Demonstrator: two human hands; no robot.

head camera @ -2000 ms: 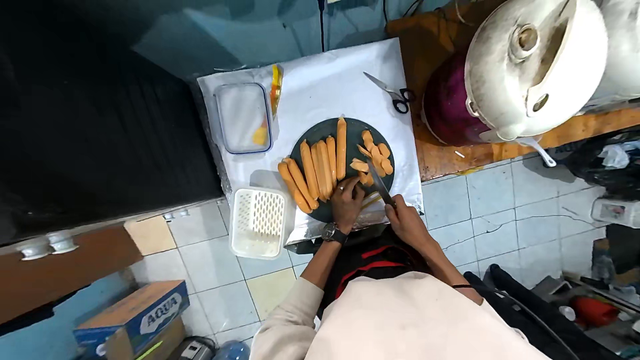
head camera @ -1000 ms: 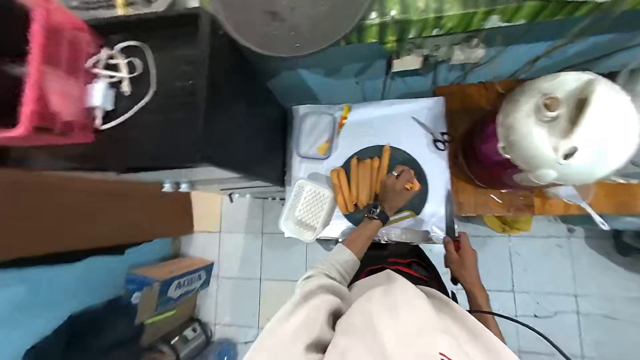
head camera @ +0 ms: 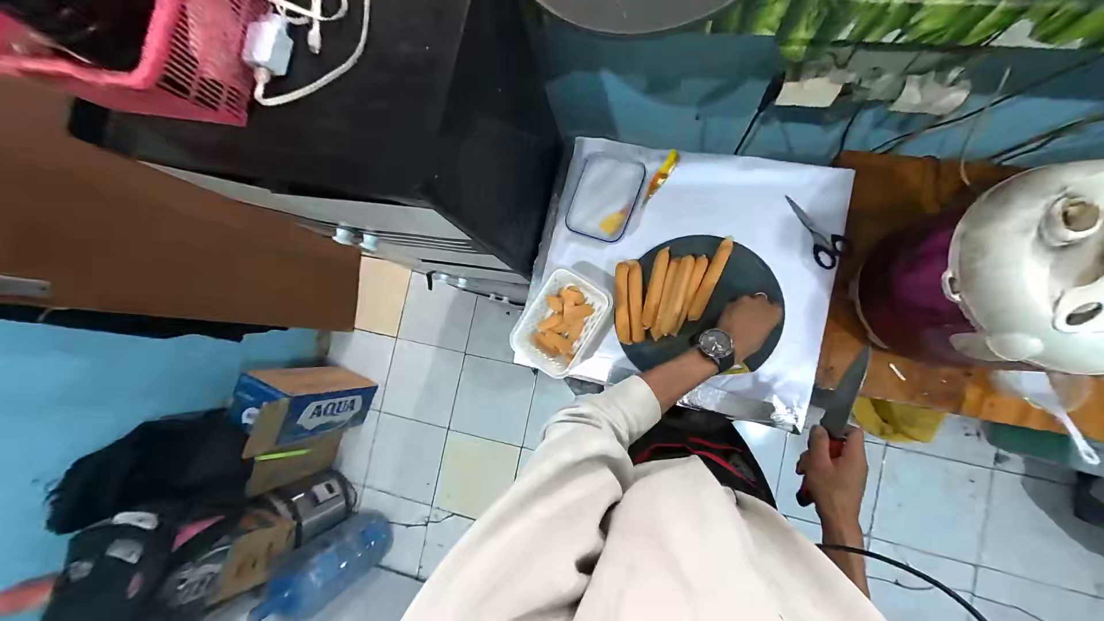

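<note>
My left hand (head camera: 750, 319), with a wristwatch above it, is over the right part of a round dark green cutting board (head camera: 742, 259); its fingers are bent and partly hidden. Several long orange sausages (head camera: 673, 289) lie side by side on the board's left part. My right hand (head camera: 835, 470) grips the red handle of a kitchen knife (head camera: 847, 392), held off the table's near right side, blade pointing away from me. Cut sausage pieces (head camera: 565, 323) lie in a white plastic basket (head camera: 525, 332) left of the board.
A clear container (head camera: 605, 197) and a yellow packet (head camera: 662, 174) lie at the back left of the white-covered table (head camera: 733, 181). Scissors (head camera: 815, 233) lie at its right. A large purple pot (head camera: 914, 285) stands on the wooden bench (head camera: 931, 379). A black cabinet (head camera: 483, 129) adjoins on the left.
The cut pieces were on the board two seconds ago and now lie in the basket, which looked bare then. My right hand has moved the knife from the board out to the right. The view has shifted left.
</note>
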